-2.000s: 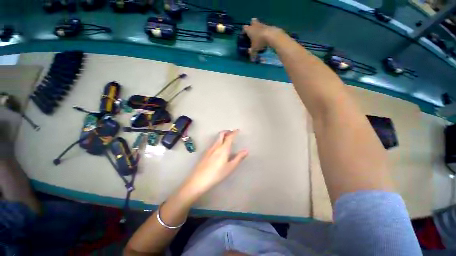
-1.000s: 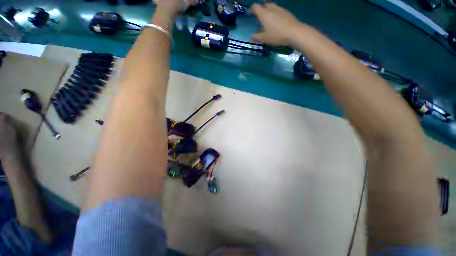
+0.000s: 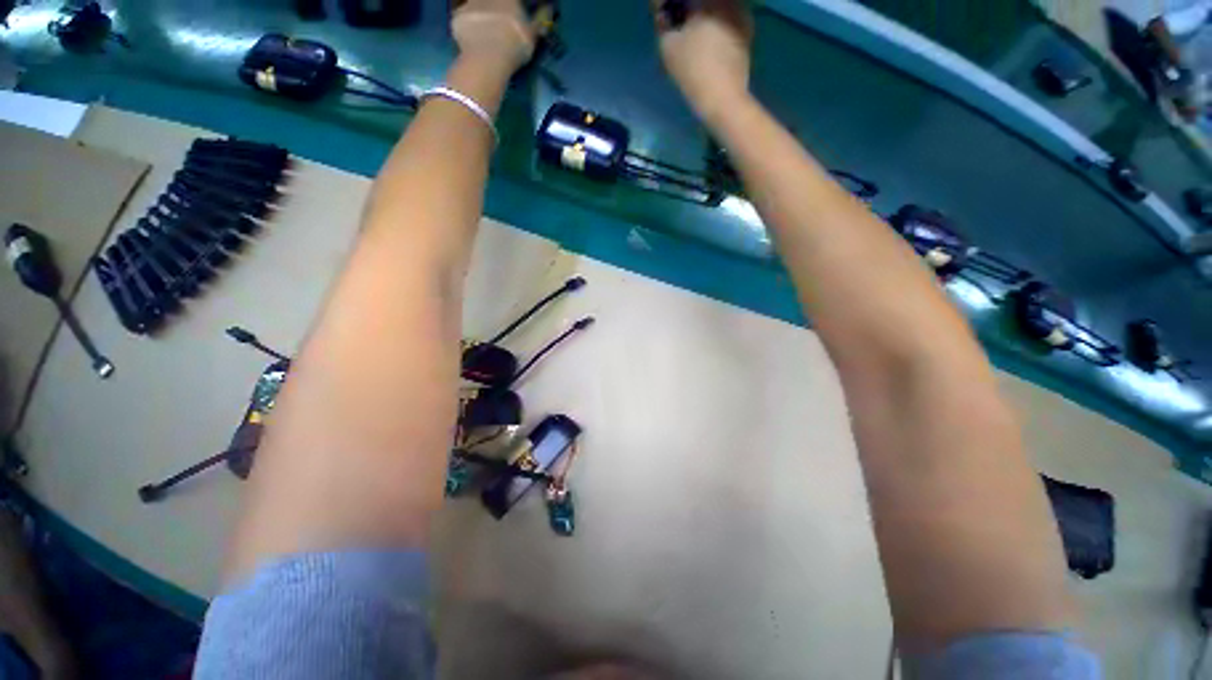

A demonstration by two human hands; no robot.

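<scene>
Both my arms reach over the green conveyor [image 3: 784, 253]. My left hand [image 3: 495, 32] is at the top edge, partly cut off, against a dark unit with a yellow mark [image 3: 542, 19]; its grip is unclear. My right hand [image 3: 706, 51] is also cut off by the top edge, its fingers around a small dark piece [image 3: 677, 12], mostly hidden. A black cabled unit [image 3: 582, 141] lies on the conveyor below and between my hands.
Open units with green boards [image 3: 532, 465] lie on the cardboard [image 3: 718, 438], partly behind my left forearm. Stacked black covers [image 3: 193, 233] stand at left, black covers [image 3: 1079, 525] at right. A single cabled unit [image 3: 32, 260] lies far left, near another person's arm [image 3: 27, 598]. More units [image 3: 1050, 319] line the conveyor.
My left hand first went from above the cardboard up to the conveyor. Since then it has shifted slightly right, and my right hand has moved up to the top edge around a dark piece.
</scene>
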